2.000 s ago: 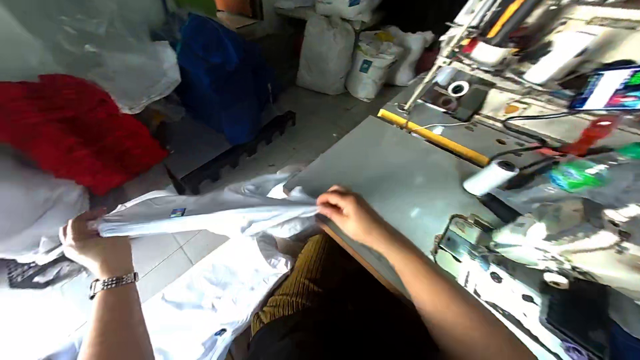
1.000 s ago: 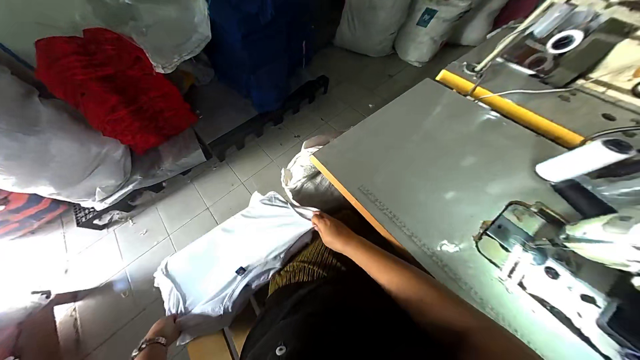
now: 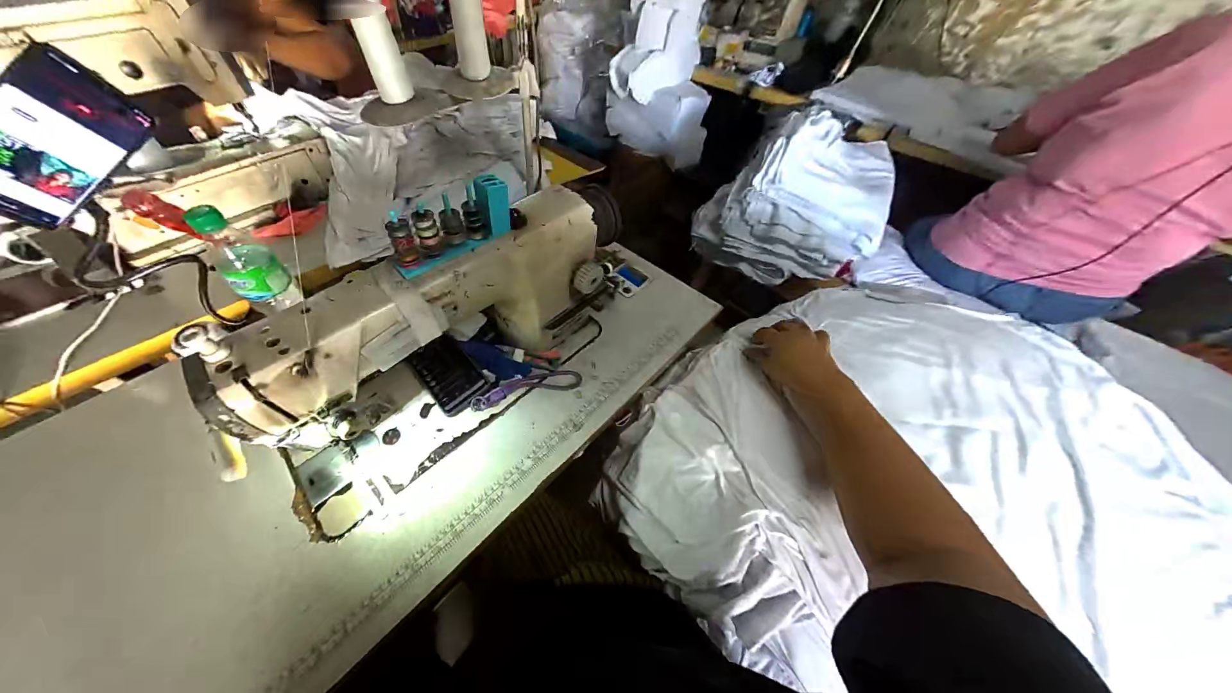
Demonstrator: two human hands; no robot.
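My right hand [image 3: 795,356] rests on a big heap of white garments [image 3: 962,414] to the right of the sewing table, its fingers at the heap's upper left part. Whether the fingers grip the cloth cannot be told. The forearm reaches over the heap from the lower right. My left hand is out of the frame. On the table [image 3: 154,539] to the left stands an industrial sewing machine [image 3: 385,327], its lamp lighting the needle plate. Several bobbins [image 3: 435,227] stand in a teal holder on top of the machine.
A person in a pink shirt [image 3: 1107,183] is at the right, beyond the heap. A stack of folded white cloth [image 3: 799,192] lies ahead. Behind the machine are a green-capped plastic bottle [image 3: 248,265], thread cones [image 3: 383,58] and a phone [image 3: 67,135]. Another person's arm [image 3: 308,48] shows at the upper left.
The view has swung far to the right. My right hand, earlier holding a white shirt by my lap, is now on the garment heap. My left hand has left the view.
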